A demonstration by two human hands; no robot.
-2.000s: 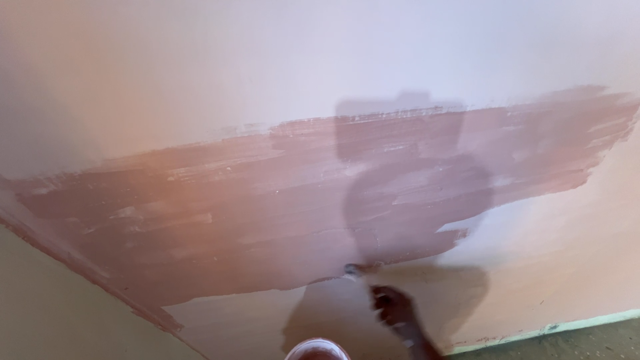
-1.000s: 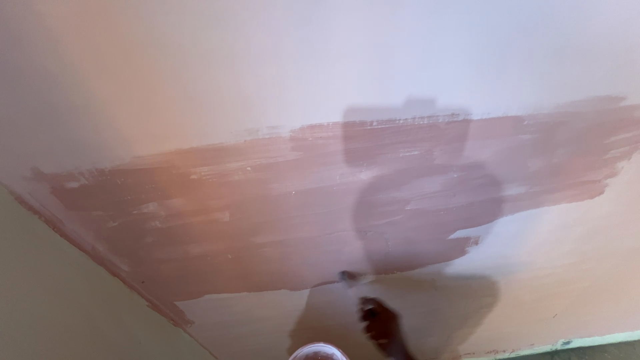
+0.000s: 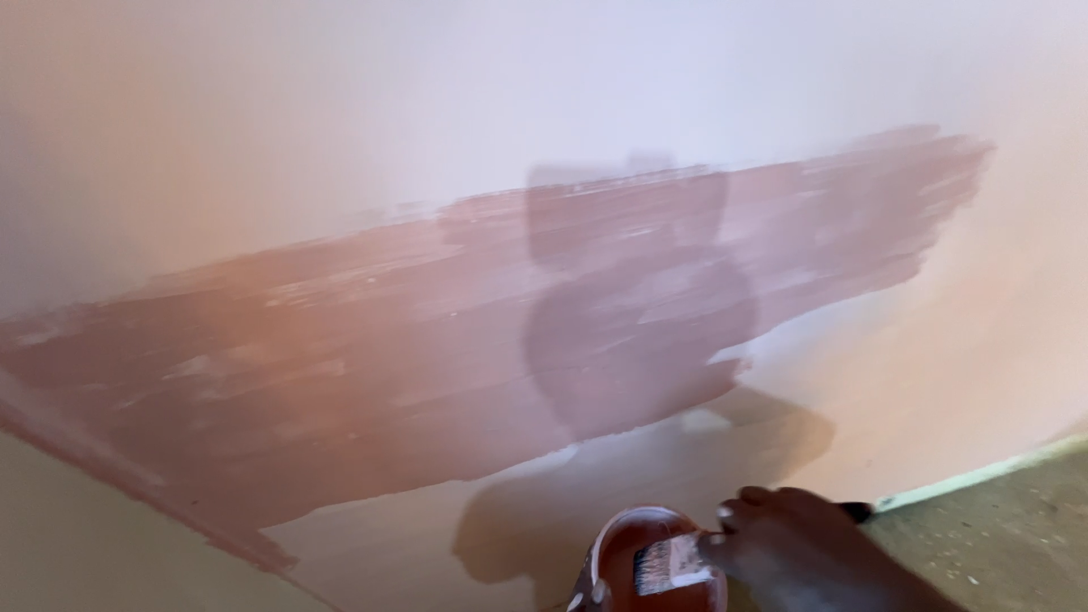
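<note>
At the lower right, my right hand [image 3: 795, 540] is closed around the handle of a paintbrush [image 3: 676, 563]. The brush's bristles are inside a round paint container [image 3: 614, 534] holding reddish-brown paint, at the bottom of the view. Fingertips of my left hand [image 3: 592, 591] show at the container's left rim, holding it; the rest of that hand is out of view. Behind them rises a pale wall [image 3: 544, 76] with a wide band of pinkish-brown paint [image 3: 408, 365], streaky along its upper edge.
A wall corner with a rough painted edge runs down the lower left, beside a plain adjoining wall [image 3: 76, 527]. At the lower right lies a speckled floor [image 3: 1003, 527], with a pale green strip [image 3: 969, 480] along the wall's foot. Shadows fall across the painted band.
My right hand has moved the brush from the band's lower edge down to the container. The container shows more fully, and fingertips of my left hand have come into view.
</note>
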